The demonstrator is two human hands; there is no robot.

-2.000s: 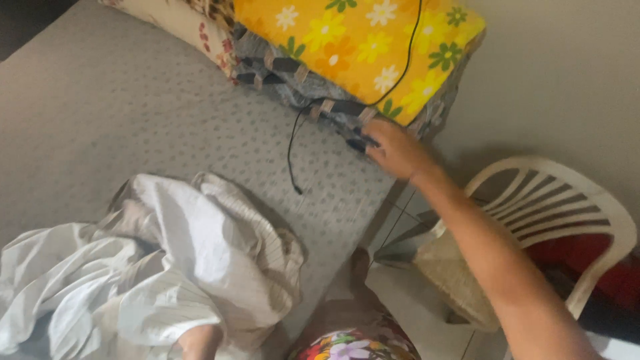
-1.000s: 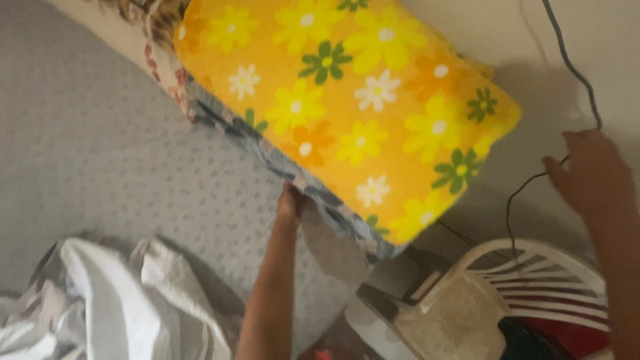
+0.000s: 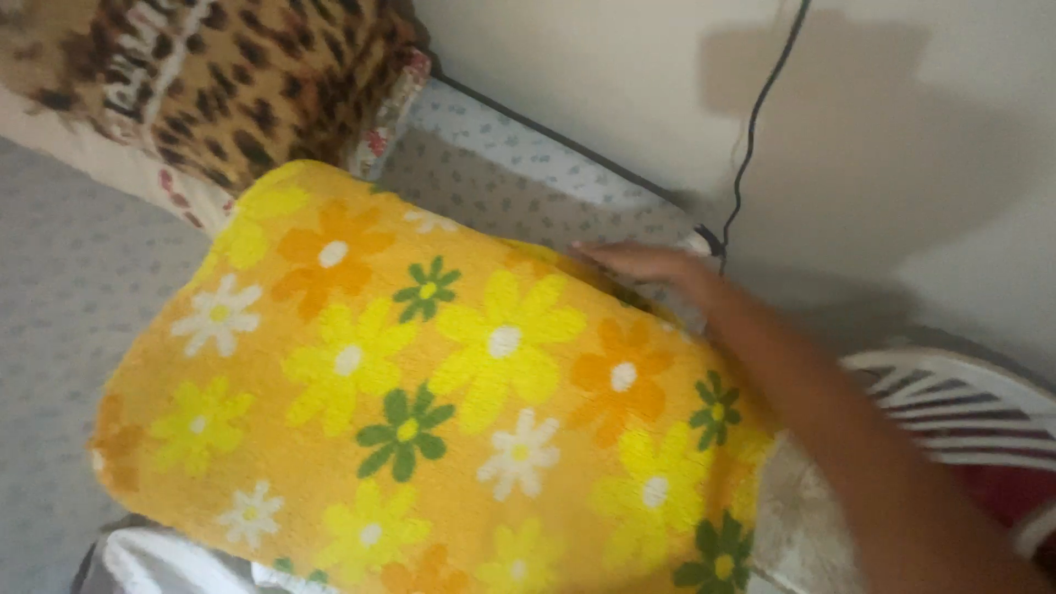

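Note:
A folded yellow blanket with a flower pattern [image 3: 462, 371] fills the middle of the head view, over the grey patterned bed sheet [image 3: 66, 272]. My right hand [image 3: 652, 268] reaches in from the right and lies at the blanket's far edge, its fingers partly behind the fold; whether they grip it cannot be made out. My left hand is out of sight. White cloth [image 3: 165, 561] lies crumpled at the bottom left, partly under the blanket.
A leopard-print cushion or cloth [image 3: 272, 82] rests at the upper left beside a floral pillow [image 3: 177, 194]. A black cable [image 3: 752, 115] hangs down the wall [image 3: 594, 74]. To the right stands a white plastic chair [image 3: 949, 379] with something dark red on it.
The yellow blanket has shifted off the bed's corner by the wall, baring the sheet there. My right hand has left the cable for the blanket's edge. My left hand has gone from view.

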